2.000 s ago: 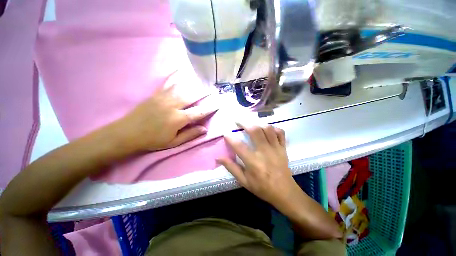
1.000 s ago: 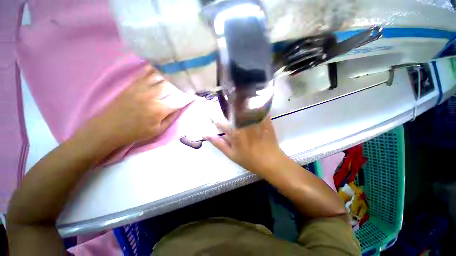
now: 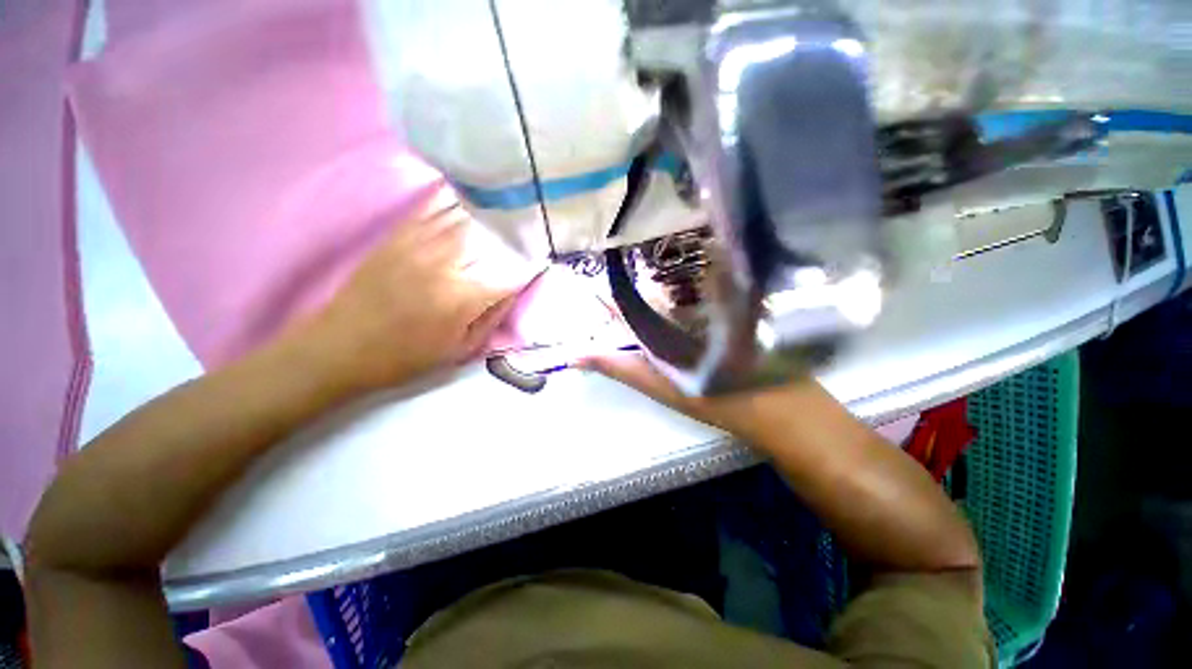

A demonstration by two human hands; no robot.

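A large pink garment panel [image 3: 262, 144] lies on the table left of the white sewing machine head [image 3: 451, 105]. My left hand [image 3: 405, 294] rests on the panel, fingers toward the brightly lit needle area [image 3: 588, 268]; whether it pinches the cloth is unclear. My right hand [image 3: 680, 386] is at the needle area's near right side, mostly hidden behind a shiny chrome part [image 3: 797, 196] close to the camera. Whether it holds cloth cannot be seen.
Layered pink panels [image 3: 33, 248] lie at the far left. A curved slot shows in the machine bed [image 3: 516, 375]. Below the table's front edge [image 3: 523, 516] are a blue crate [image 3: 347, 621] with pink cloth and a green basket [image 3: 1026, 510] with red scraps [image 3: 941, 438].
The pink cloth has gone from the near side of the bed and bares the curved slot. My right hand has moved behind the chrome part. The camera view has also shifted.
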